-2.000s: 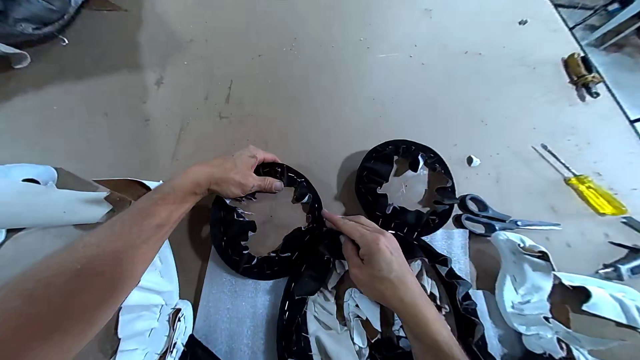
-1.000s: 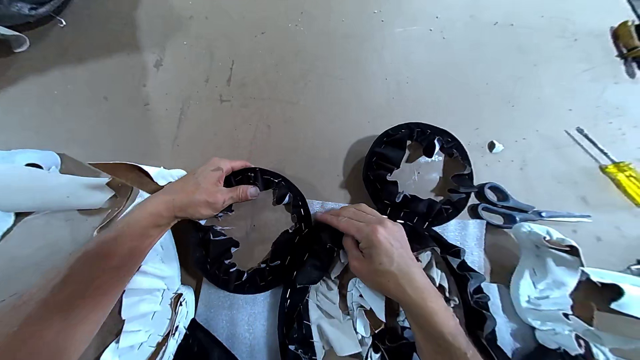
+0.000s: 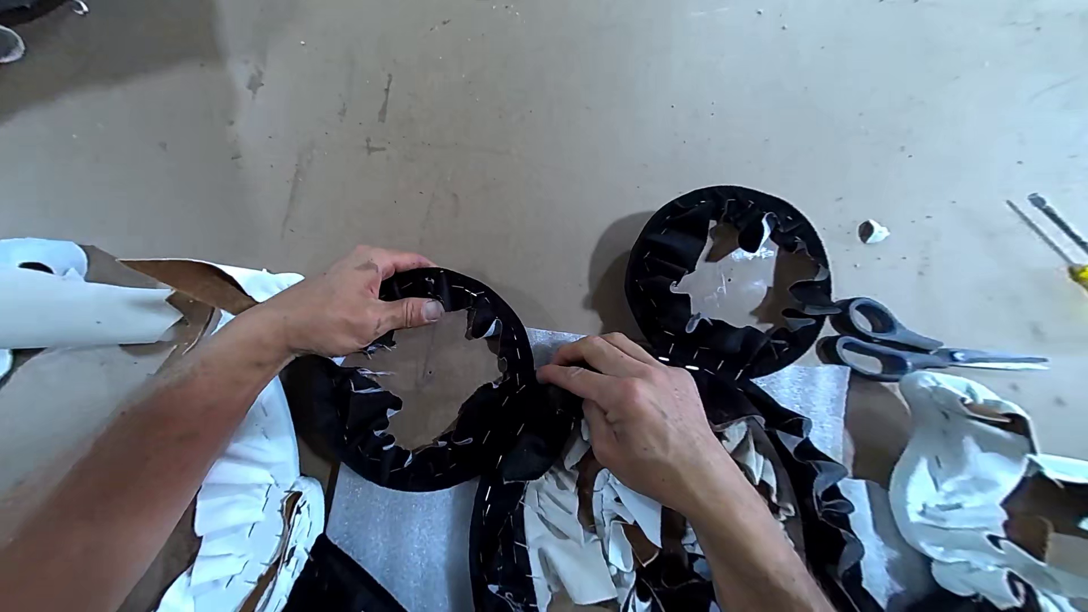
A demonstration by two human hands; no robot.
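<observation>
A large black fabric-covered form (image 3: 497, 527) has two round rings at its top, with rows of staples along the folded, notched fabric. My left hand (image 3: 361, 302) grips the upper left rim of the left ring (image 3: 508, 340), thumb on the inner side. My right hand (image 3: 637, 399) pinches black fabric where that ring joins the body, its fingertips close together. The right ring (image 3: 650, 280) is untouched. Cream and white fabric flaps (image 3: 569, 544) lie inside the body, partly hidden by my right forearm.
Grey-handled scissors (image 3: 892, 340) touch the right ring's side. A yellow-handled screwdriver (image 3: 1079, 274) lies at the right edge. White covered pieces (image 3: 943, 450) flank the form on both sides. White foam sheet (image 3: 399, 535) lies beneath it. A small white scrap (image 3: 872, 231) is on the table.
The view has shifted somewhat. My left hand has stayed on the left ring's rim and my right hand at its joint with the body. The left ring now sits slightly tilted.
</observation>
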